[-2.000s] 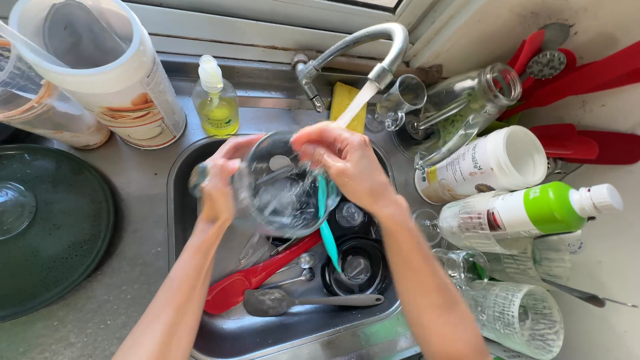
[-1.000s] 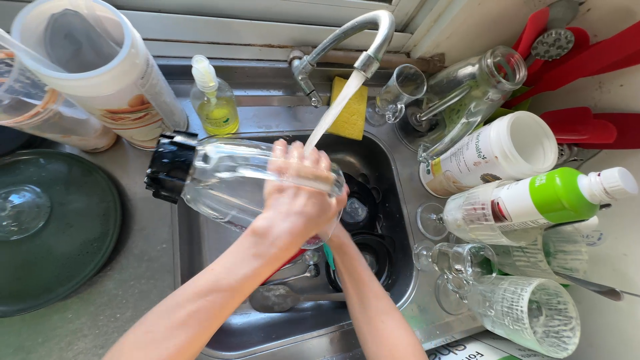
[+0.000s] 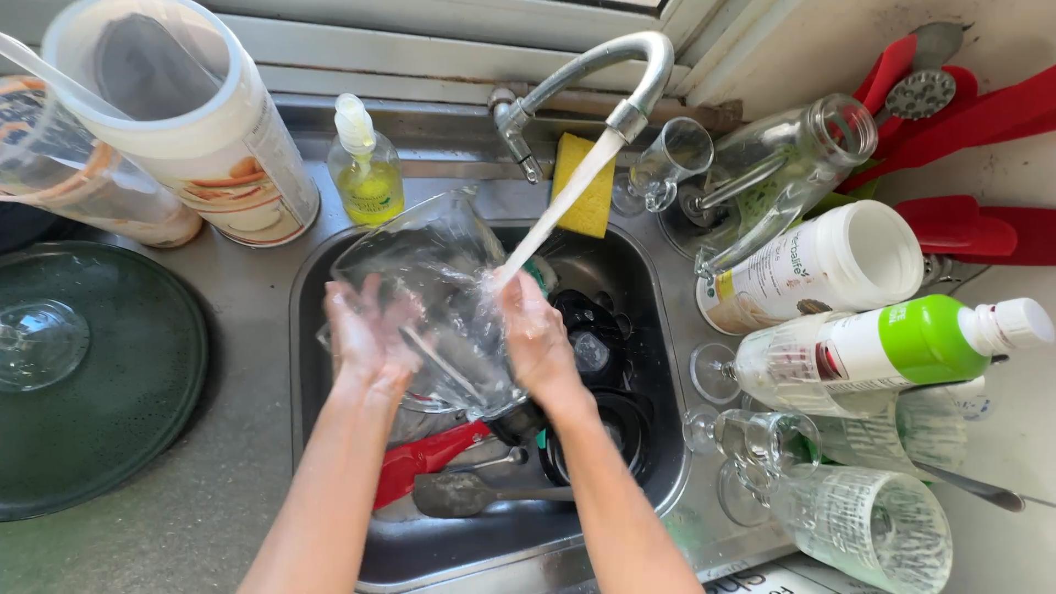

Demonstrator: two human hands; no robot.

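Between my two hands, over the sink, a clear blender jar is tilted with its wide mouth toward the upper left and its black base toward the lower right. My left hand cups the jar's left side, the fingers spread against it. My right hand grips the jar near its base, under the water stream from the metal faucet. Below lie a red utensil, a grey spatula and black round parts in the sink.
A yellow sponge and a soap pump bottle stand behind the sink. At left are a large plastic tub and a dark glass lid. Glasses, a white canister and a green-and-white bottle crowd the right.
The jar's black end, at the left one second ago, is now at the lower right. My hands, close together then, are now apart on either side of the jar.
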